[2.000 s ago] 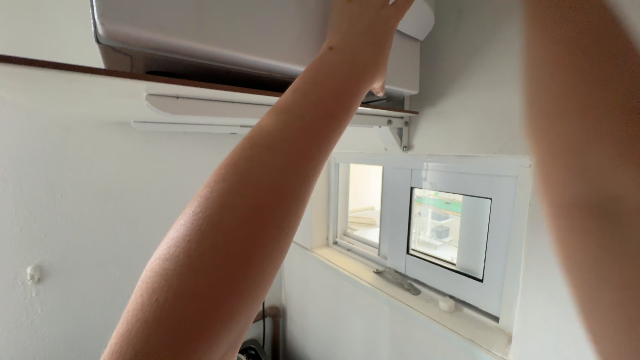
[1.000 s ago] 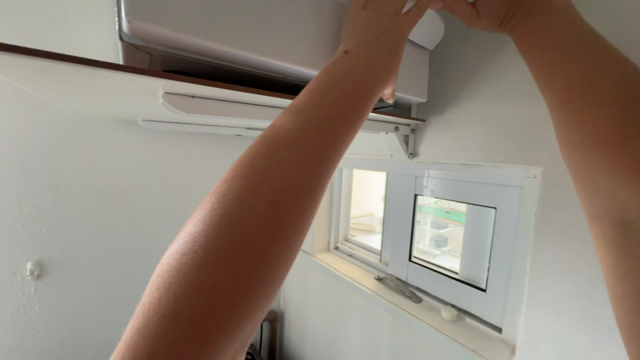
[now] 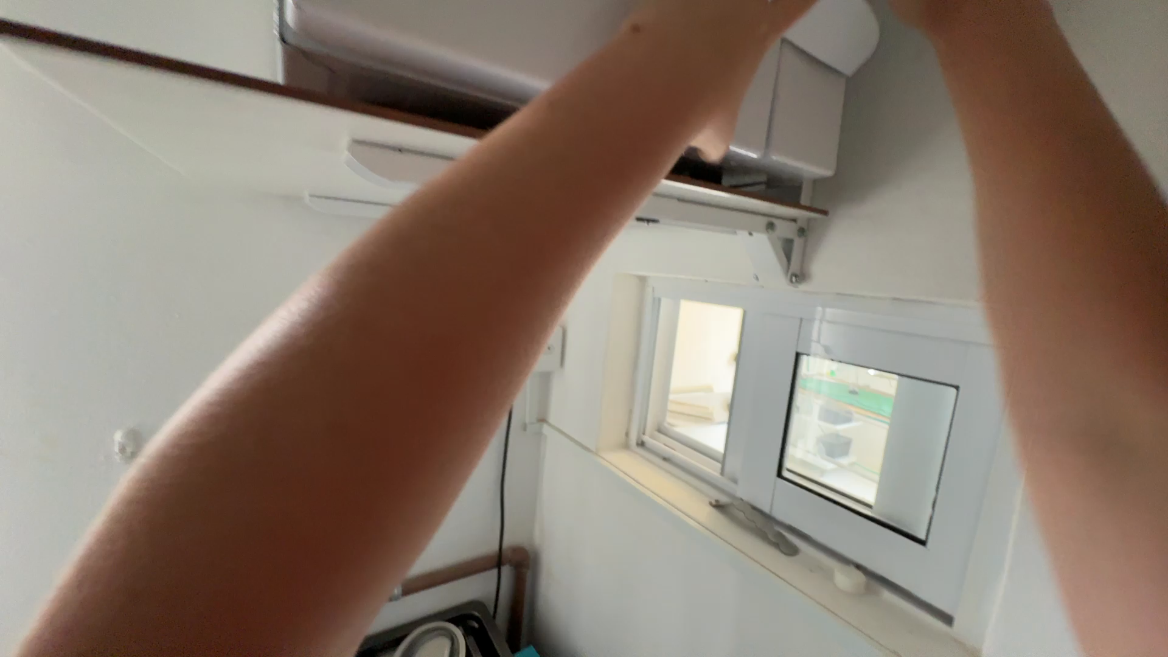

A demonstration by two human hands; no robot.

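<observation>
Both my arms reach up to a pale, box-like appliance (image 3: 438,36) that rests on a wall shelf (image 3: 219,78) with a dark brown edge. My left hand (image 3: 721,119) is partly in view against the appliance's front, near its right end; a fingertip shows by the lower edge, and the rest is hidden by the wrist or cut off by the frame. Only the base of my right hand (image 3: 949,14) shows at the top edge, right of the appliance's rounded white end piece (image 3: 839,36). Whether either hand grips anything cannot be seen.
White metal brackets (image 3: 776,237) support the shelf. Below is a white-framed sliding window (image 3: 876,447), with a grey metal piece (image 3: 757,527) and a small white round object (image 3: 849,578) on its sill. A copper-coloured pipe (image 3: 456,573), a black cable (image 3: 502,511) and a dark tray (image 3: 479,620) are lower down.
My right hand came in beside my left at the top of the view, and now sits farther right, apart from it. My left hand stays by the appliance.
</observation>
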